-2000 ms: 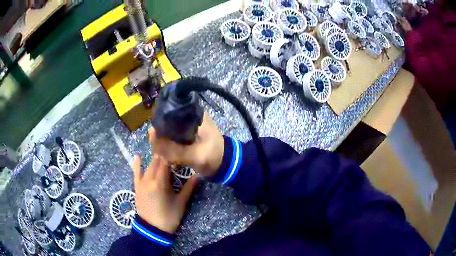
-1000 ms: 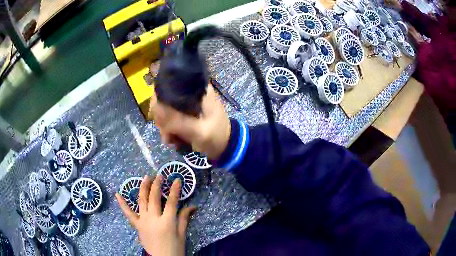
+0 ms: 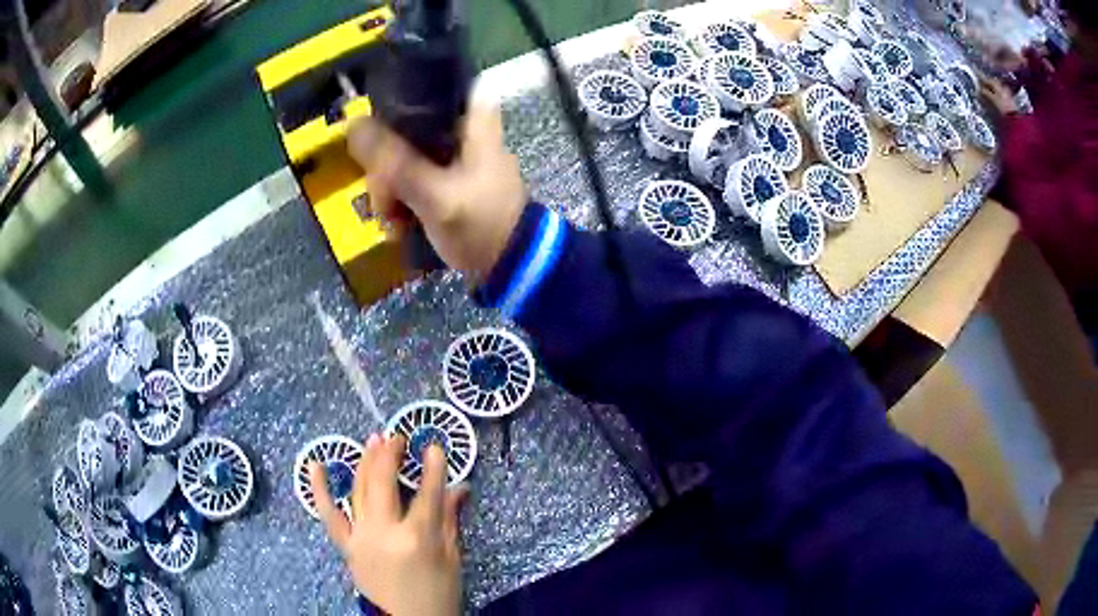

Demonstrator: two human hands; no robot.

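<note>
My right hand [image 3: 464, 187] is closed round the black electric screwdriver [image 3: 421, 78], held upright over the front of the yellow screw feeder [image 3: 343, 199]. The tool's tip is hidden. Three white spoked fan housings lie in a slanting row in front of me: one at the right [image 3: 489, 372], one in the middle [image 3: 431, 444] and one at the left [image 3: 330, 477]. My left hand [image 3: 403, 529] lies with fingers spread on the near edges of the middle and left housings.
A heap of housings [image 3: 738, 80] lies at the upper right, partly on a brown cardboard sheet [image 3: 891, 223]. More housings [image 3: 216, 477] lie at the left. The screwdriver cord [image 3: 578, 114] hangs beside my right arm. A person's dark red sleeve [image 3: 1054, 157] is at the right edge.
My right hand and the screwdriver have moved up from the housings to the feeder, uncovering the right housing. My left hand has come off the row's work spot and rests spread lower down.
</note>
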